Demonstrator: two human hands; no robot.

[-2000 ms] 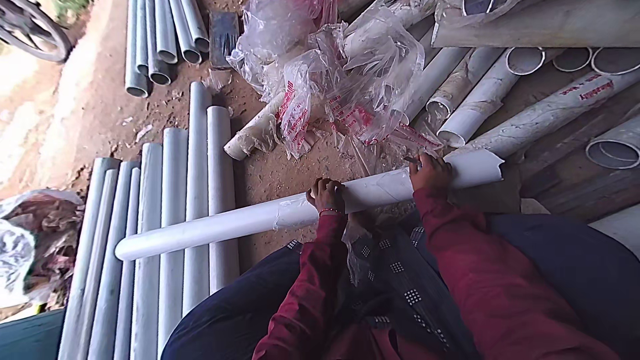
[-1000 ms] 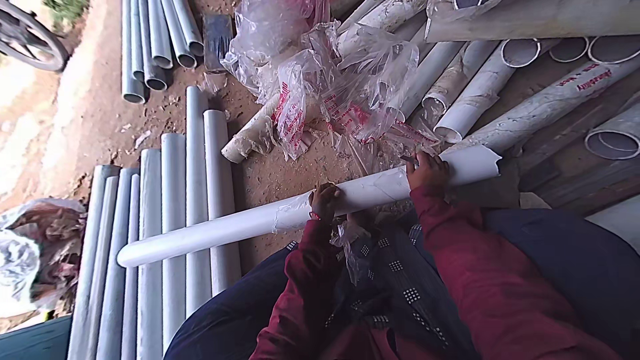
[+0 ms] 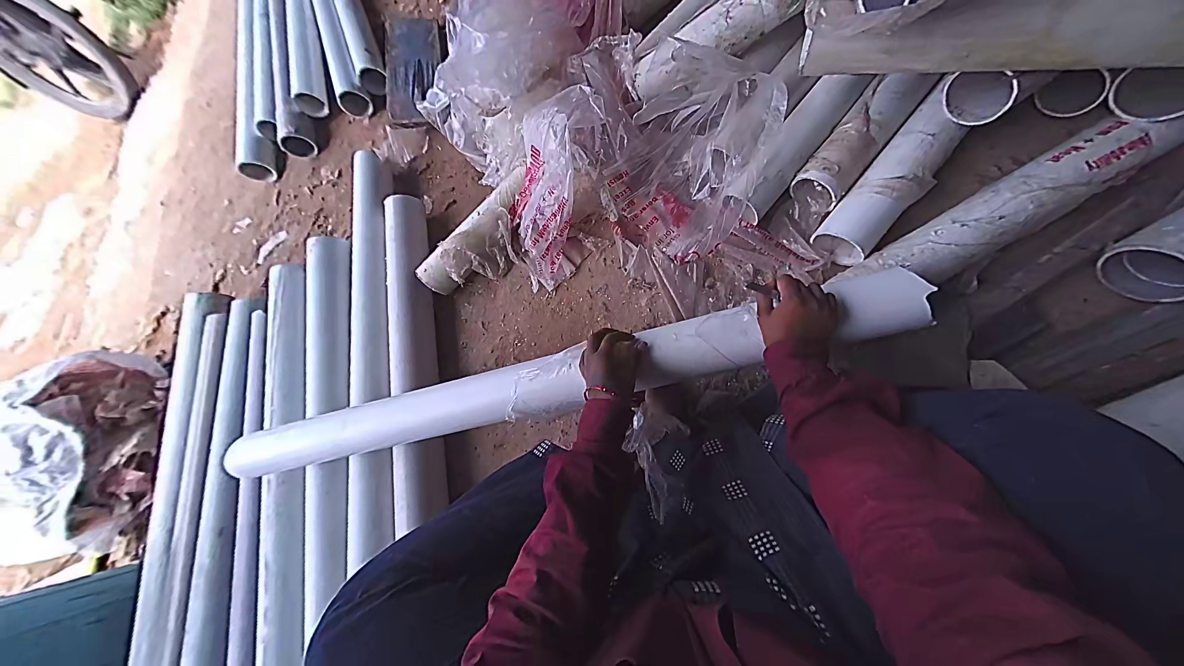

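A white plastic pipe point(image 3: 444, 407) lies crosswise in front of me, over my lap and the tops of several grey pipes at the left. Its right end has a jagged edge. My left hand point(image 3: 611, 363) grips it near the middle, beside a wrinkled band of clear film point(image 3: 546, 381). Farther right, my right hand point(image 3: 799, 314) is closed around the pipe near the jagged end, with a small dark object, too unclear to name, at its fingers. A scrap of clear film point(image 3: 655, 449) hangs below my left hand.
Grey pipes point(image 3: 282, 398) stand side by side at the left, more point(image 3: 296, 83) behind them. Crumpled plastic wrapping with red print point(image 3: 555, 176) lies ahead. White pipes point(image 3: 888, 185) and boards fill the right. A wheel point(image 3: 74, 55) shows at the top left.
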